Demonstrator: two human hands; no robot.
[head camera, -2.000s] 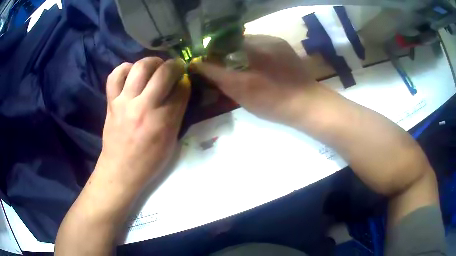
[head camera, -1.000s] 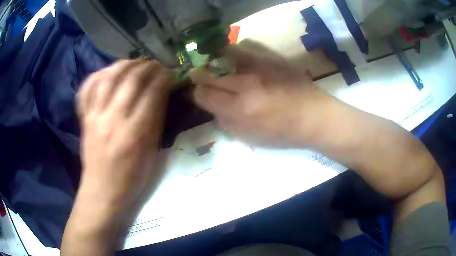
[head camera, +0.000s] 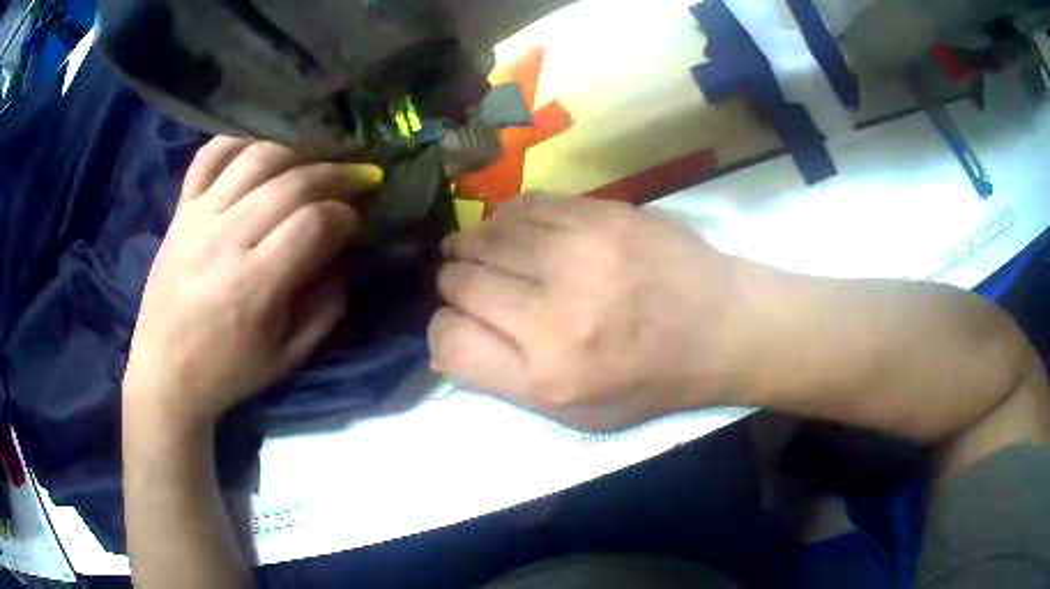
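Observation:
A dark navy garment piece (head camera: 81, 288) lies crumpled at the left and runs under both hands to the sewing machine head (head camera: 288, 58). My left hand (head camera: 253, 265) lies on the cloth left of the presser foot, its index fingertip in the yellow glow by the foot. My right hand (head camera: 576, 299) has its curled fingers on the cloth's right edge, just below and right of the foot. The needle is too small and dark to make out. Orange-red tape (head camera: 501, 167) shows on the bed beside the foot.
Navy fabric strips (head camera: 766, 98) lie on the bed at upper right. A thin dark tool (head camera: 961, 150) lies near the table's right side, by a red object (head camera: 953, 60). A dark red strip (head camera: 656, 178) lies behind my right hand. The white tabletop (head camera: 368, 495) has printed ruler markings.
My right hand has moved down and away from the foot, uncovering the orange-red tape. My left hand has shifted left. The navy cloth now spreads lower between the hands, over the white tabletop.

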